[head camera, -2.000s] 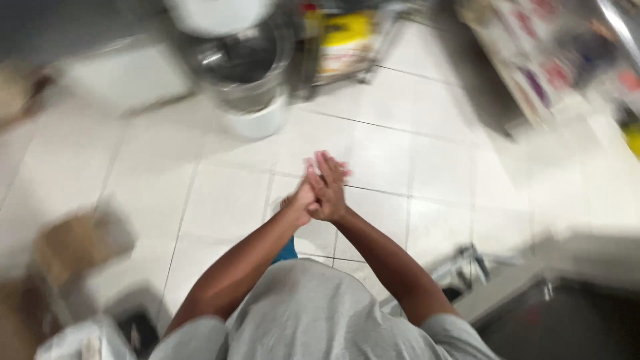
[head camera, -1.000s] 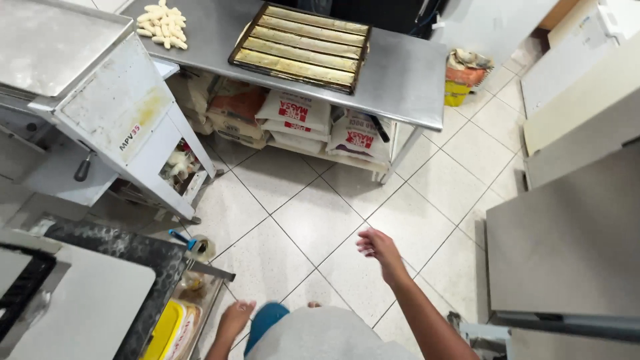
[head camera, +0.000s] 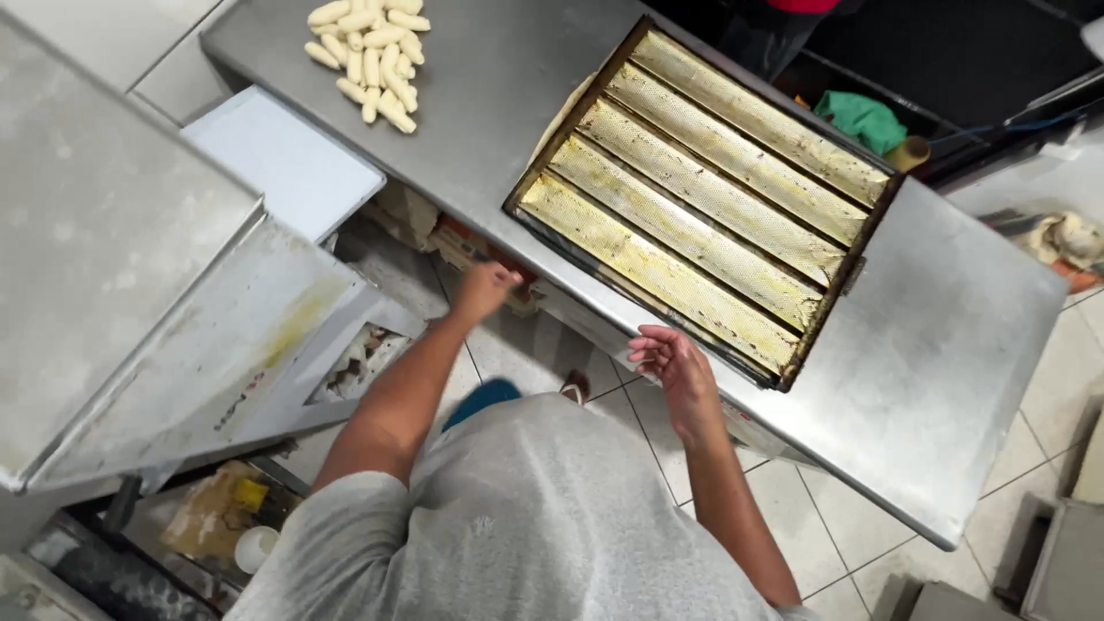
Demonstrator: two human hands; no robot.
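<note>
My left hand (head camera: pixel 485 291) is in front of the steel table's near edge, its fingers curled, with nothing seen in it. My right hand (head camera: pixel 677 366), palm partly up and fingers loosely bent apart, is empty beside the near edge of a stack of baking trays. The top tray (head camera: pixel 681 203) is perforated metal with several long channels and a dark, worn frame; it lies at a slant on the steel table (head camera: pixel 940 345). A heap of pale dough pieces (head camera: pixel 375 52), shaped like short rolls, lies at the table's far left.
A large white machine with a flat metal top (head camera: pixel 112 216) stands at the left, a white panel (head camera: pixel 285 164) beside it. Bags (head camera: pixel 470 246) sit under the table. A green cloth (head camera: pixel 861 121) and part of a person in red (head camera: pixel 804 4) are beyond it. Grey cabinets (head camera: pixel 1065 561) stand lower right.
The view has moved much closer to the steel table and trays. Two seconds ago my hands were together over the floor; one second ago they were apart, and now both are up by the table's edge.
</note>
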